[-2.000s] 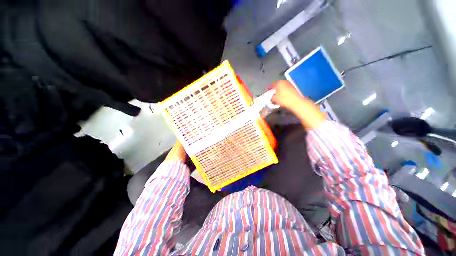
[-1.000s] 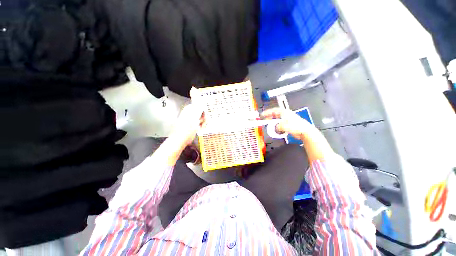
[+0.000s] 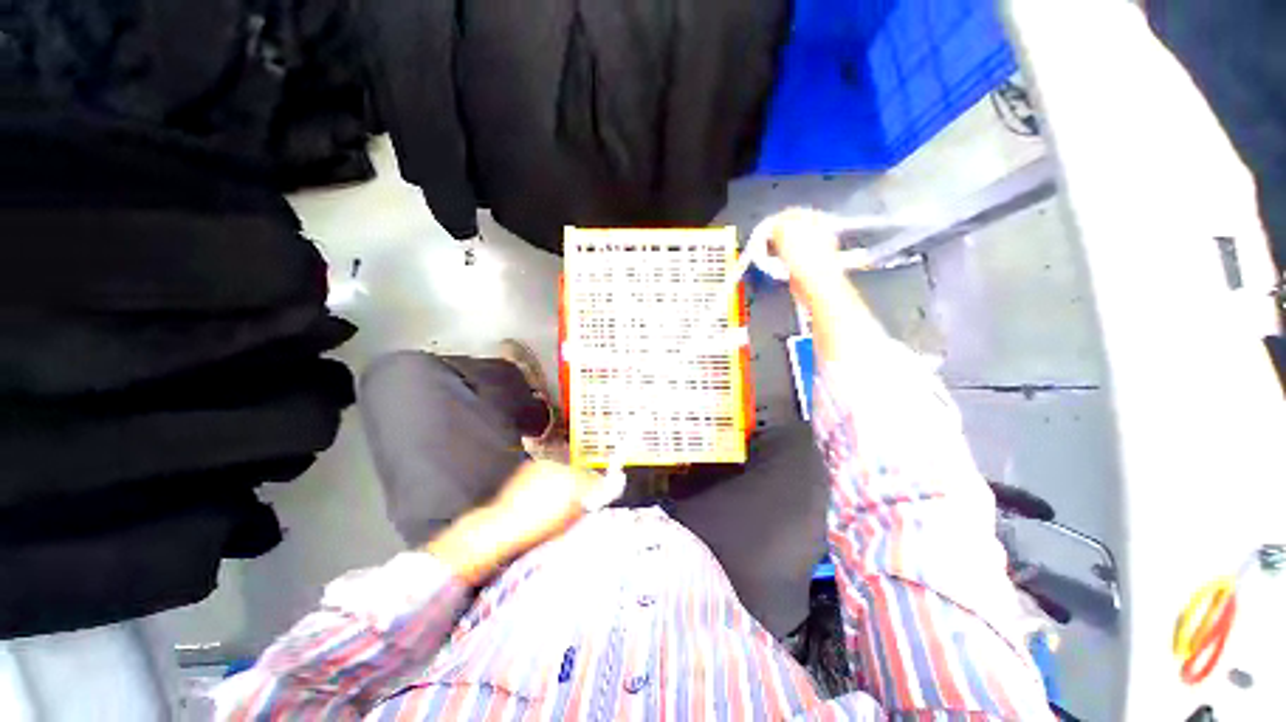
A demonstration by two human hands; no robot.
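Observation:
The slatted item (image 3: 654, 346), with a yellow rim and red-orange sides, lies over my knees with its slatted face up. My right hand (image 3: 801, 243) is beyond its upper right corner and grips white tape (image 3: 757, 251), which slants down towards the item's right side. Glare hides how the tape lies across the slats. My left hand (image 3: 529, 511) is blurred, just below the item's lower left corner, with a small white piece (image 3: 607, 490) at its fingertips. I cannot tell whether that piece joins the tape.
Black cloth (image 3: 127, 367) is heaped at the left, and more black cloth (image 3: 607, 113) hangs beyond the item. A white table (image 3: 1128, 282) curves down the right side with orange-handled scissors (image 3: 1206, 629) on it. A blue bin (image 3: 874, 85) stands at the top.
My right hand has moved up and away with the tape. My left hand has moved from the item's left side to below its near corner. The item appears straighter in view.

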